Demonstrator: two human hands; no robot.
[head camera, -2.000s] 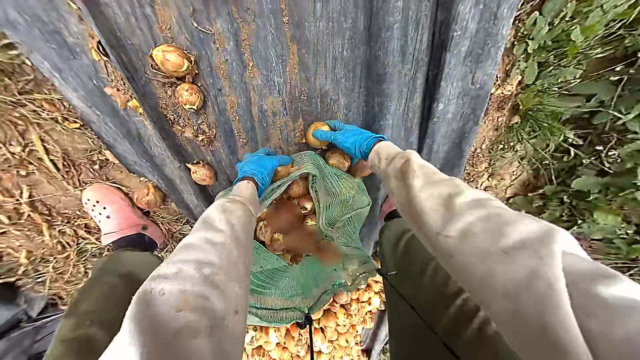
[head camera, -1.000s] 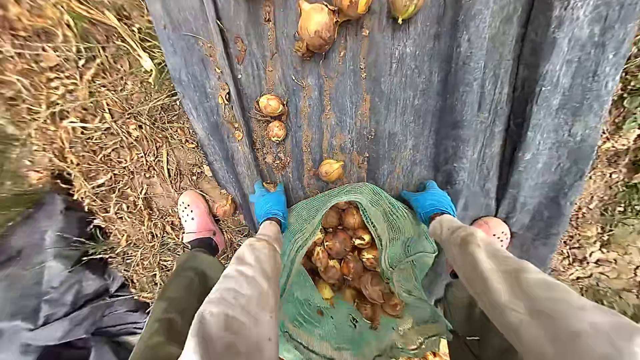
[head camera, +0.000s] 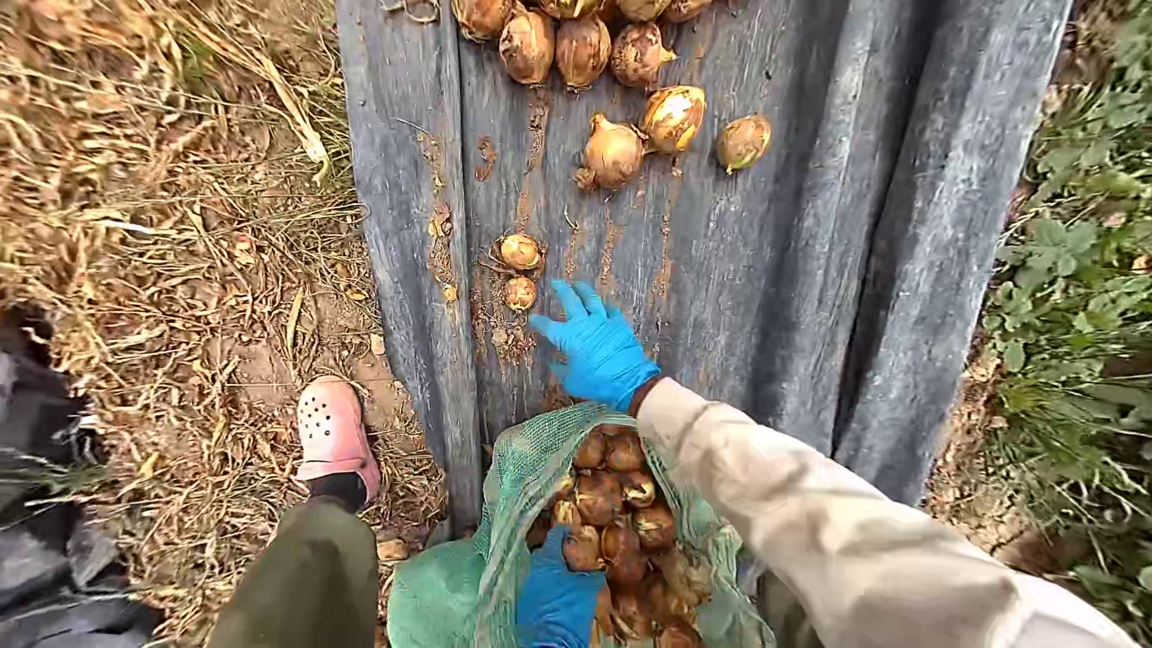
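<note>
A green mesh bag (head camera: 508, 504) at the bottom centre gapes wide, with many brown onions (head camera: 621, 544) inside. In its mouth is my left hand (head camera: 558, 589), in a blue glove, against the onions; whether its fingers grip one cannot be told. My right hand (head camera: 598, 346), also gloved in blue, is spread above the corrugated sheet (head camera: 720, 270), just beyond the bag's rim, holding nothing. Close to its fingertips lie two small onions (head camera: 520, 293), one behind the other.
Farther up the sheet lie a pale onion (head camera: 614, 153), a greenish onion (head camera: 743, 144) and several more onions (head camera: 582, 52). Dry straw and a pink clog (head camera: 335, 430) are at the left, black plastic sheeting (head camera: 54, 558) at the lower left, green plants (head camera: 1071, 315) at the right.
My right hand has left the bag's right side and reached forward over the sheet. My left hand has gone from the rim into the bag's mouth. The single onion near the rim no longer shows there.
</note>
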